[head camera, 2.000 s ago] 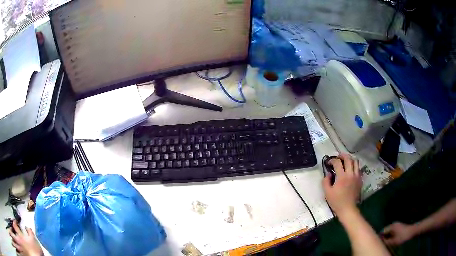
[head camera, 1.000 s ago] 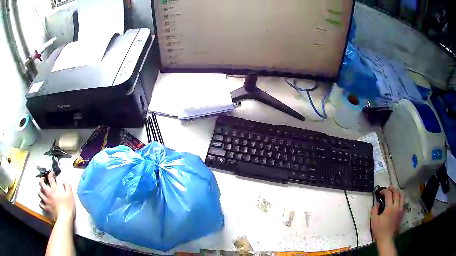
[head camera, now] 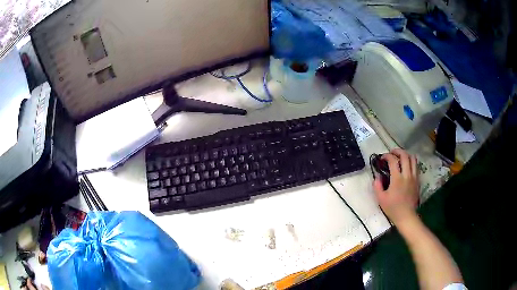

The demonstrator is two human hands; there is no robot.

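Observation:
My right hand point(head camera: 399, 184) rests over the small black computer mouse point(head camera: 378, 170), fingers curved around it, right of the keyboard. The long black keyboard point(head camera: 249, 161) lies tilted on the white desk point(head camera: 210, 238). The monitor point(head camera: 153, 45) stands behind it, showing a pale screen with two small picture boxes at left. A knotted bright blue plastic bag point(head camera: 122, 255) sits at the lower left, cut off by the bottom edge. Small dark spiky objects point(head camera: 25, 252) lie left of it. My left hand is almost wholly out of the picture; only a faint skin-toned patch shows at the bottom-left edge.
A black printer point(head camera: 42, 153) stands at the left edge, with papers point(head camera: 116, 133) beside it. A white label printer point(head camera: 402, 90) and a dark phone-like slab point(head camera: 445, 139) are at the right. A roll point(head camera: 296, 79) and blue plastic point(head camera: 297, 34) sit behind the keyboard.
The view swung left, then back right. Two picture boxes have appeared on the screen. My left hand has nearly left the picture; my right stays on the mouse. The other person's hand at lower right is gone.

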